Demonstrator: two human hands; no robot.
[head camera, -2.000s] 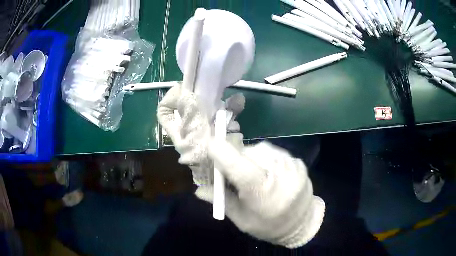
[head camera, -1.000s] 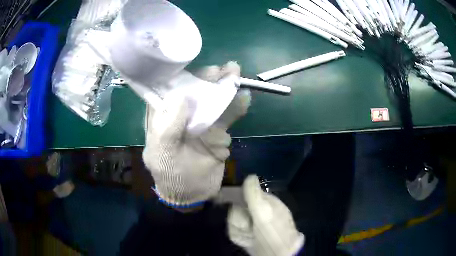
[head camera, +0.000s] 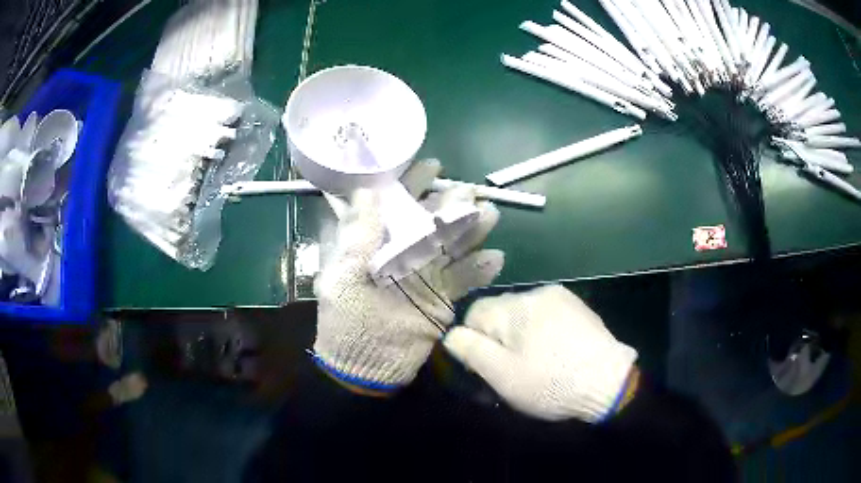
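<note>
My gloved left hand (head camera: 378, 292) holds a glossy white housing (head camera: 357, 123) over the bench's front edge. Its wide round cup opens up toward me at upper left, and its smaller flared end points down to the right. Two thin black cables (head camera: 422, 300) come out of the flared end. My gloved right hand (head camera: 548, 354) is below right of the housing, with thumb and fingertips closed on the cables' lower ends. One white stick antenna (head camera: 510, 195) lies partly hidden behind the left hand and housing. Another white stick (head camera: 566, 156) lies to its right.
A fan of white sticks (head camera: 699, 47) with bunched black cables (head camera: 746, 189) lies at right. Bagged white sticks (head camera: 170, 170) lie at left. A blue bin (head camera: 85, 208) of white housings stands far left. A small red-marked label (head camera: 709, 237) is near the bench edge.
The housing has turned, so its flared end points down right with two black cables showing. My right hand has risen from below and now grips the cables.
</note>
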